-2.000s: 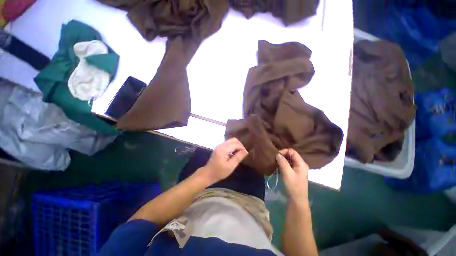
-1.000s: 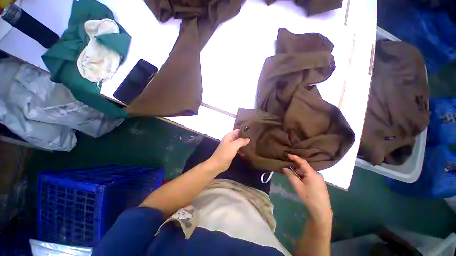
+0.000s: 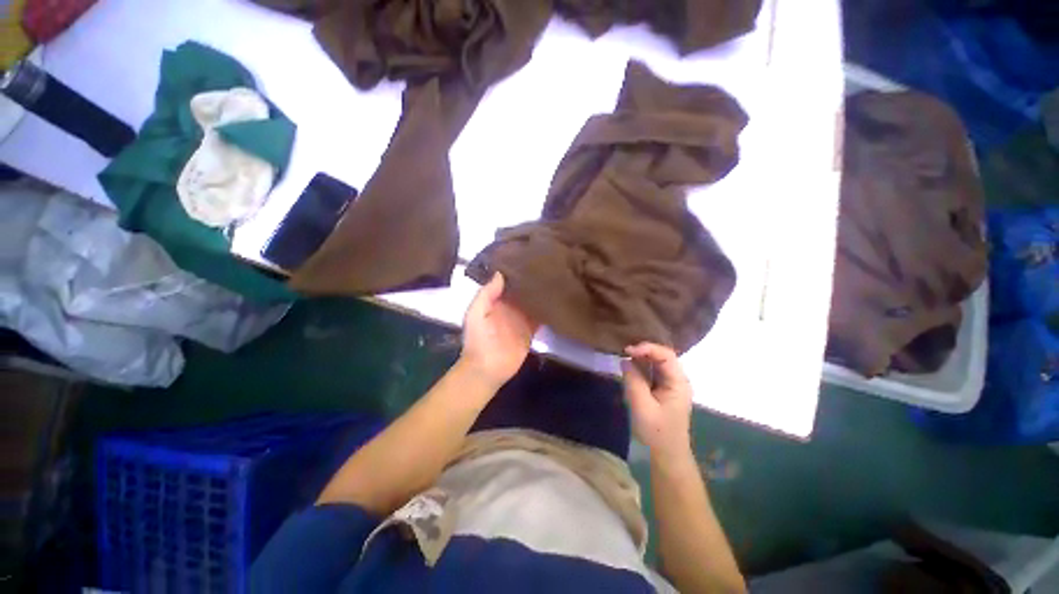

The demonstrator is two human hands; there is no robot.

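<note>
A brown garment (image 3: 627,250) lies bunched on the white tabletop in front of me, its near edge at the table's front edge. My left hand (image 3: 497,331) holds the garment's near left corner, thumb on top. My right hand (image 3: 657,383) pinches the near right edge of the same garment. Something small and dark shows between the right fingers, too small to tell what it is.
A brown garment pile (image 3: 430,35) lies across the table with one panel hanging forward beside a black phone (image 3: 310,218). Green-and-cream cloth (image 3: 227,163) and a dark flask (image 3: 67,110) lie left. A white tub (image 3: 970,348) holds brown garments at right. A blue crate (image 3: 174,511) stands lower left.
My left hand has moved left with the garment's corner, and the near edge is now spread wider between my hands. The white loop seen below the garment no longer shows.
</note>
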